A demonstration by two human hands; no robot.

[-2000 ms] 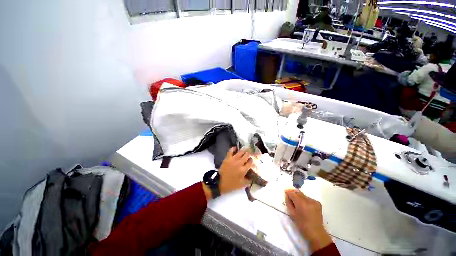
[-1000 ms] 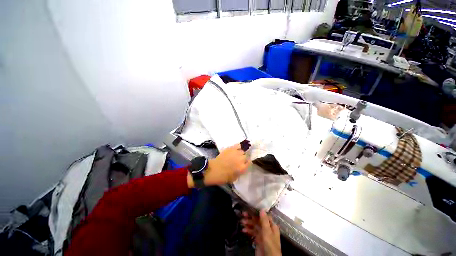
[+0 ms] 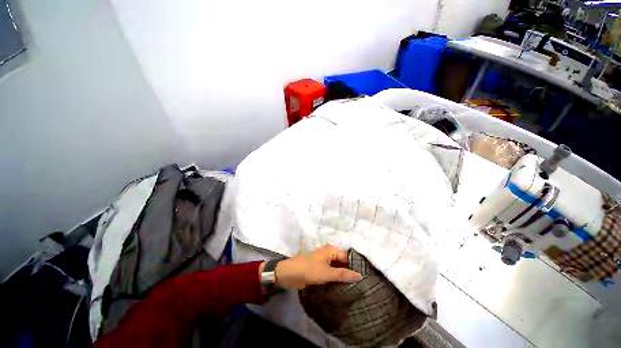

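Note:
A white quilted garment piece (image 3: 340,163) with stitched lines is spread over the table left of the sewing machine head (image 3: 545,204). Its near end hangs at the table's front edge, where a grey-brown shell fabric (image 3: 364,309) with fine dark lines shows. My left hand (image 3: 316,268) pinches the edge of this grey-brown fabric between thumb and fingers. My right hand is not visible in this frame. The garment lies clear of the needle area.
Grey and white garment pieces (image 3: 170,231) are heaped at the left. A red container (image 3: 304,100) and a blue crate (image 3: 361,82) stand by the white wall. A brown checked scrap (image 3: 589,251) drapes the machine. Another machine table (image 3: 483,47) stands behind.
The garment has been pulled left and spread out, and its grey-brown side now shows at the front. My right hand has gone out of view. The view has swung left and down.

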